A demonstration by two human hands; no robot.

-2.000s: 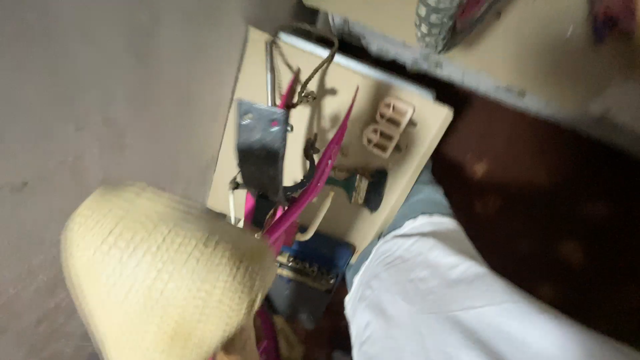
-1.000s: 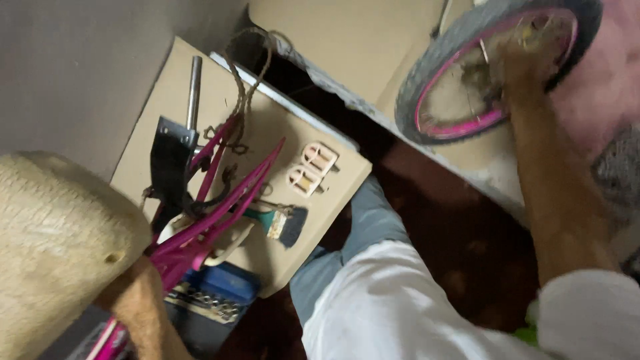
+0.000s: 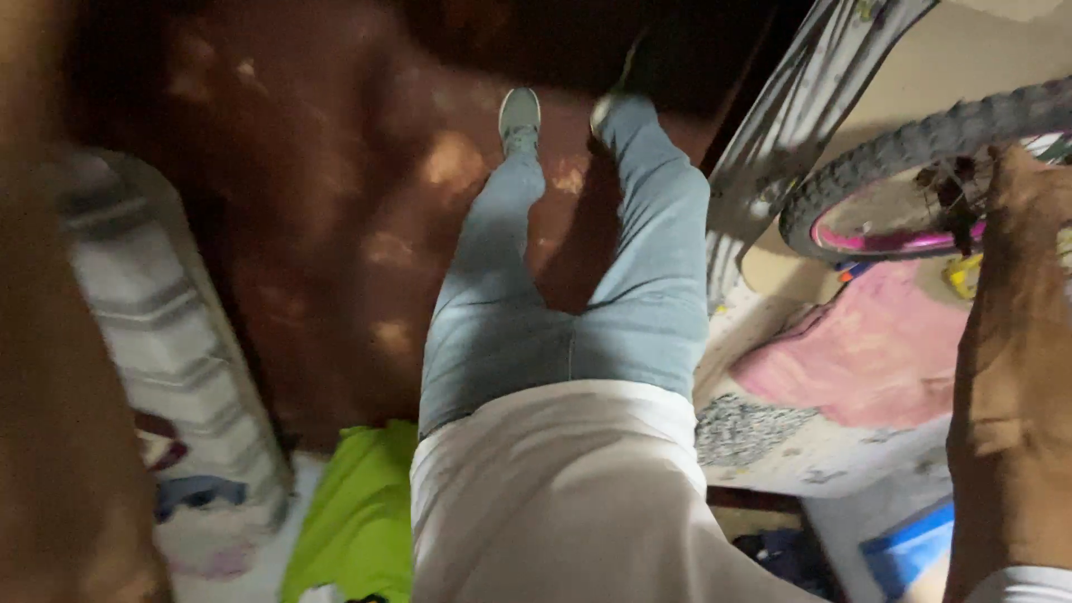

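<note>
At the right edge, my right hand (image 3: 1028,180) is at the hub of a bicycle wheel (image 3: 913,138) and appears to grip it; its fingers are partly hidden and cut off by the frame. The wheel has a knobbly black tyre and a pink rim, and only part of it shows. My right forearm runs down from the hand to a white sleeve. A blurred arm (image 3: 63,402), on my left side, fills the left edge; my left hand is not in view.
Pink cloth (image 3: 854,360) lies on a surface below the wheel. Bright green cloth (image 3: 360,502) is at lower left, beside a striped, padded-looking item (image 3: 159,310). A blue object (image 3: 913,540) is at lower right. My legs stand over the reddish-brown floor (image 3: 335,276).
The view has swung right and down to my body. The board with the pink frame and tools has left view, as has my left hand. My right hand remains at the wheel's hub.
</note>
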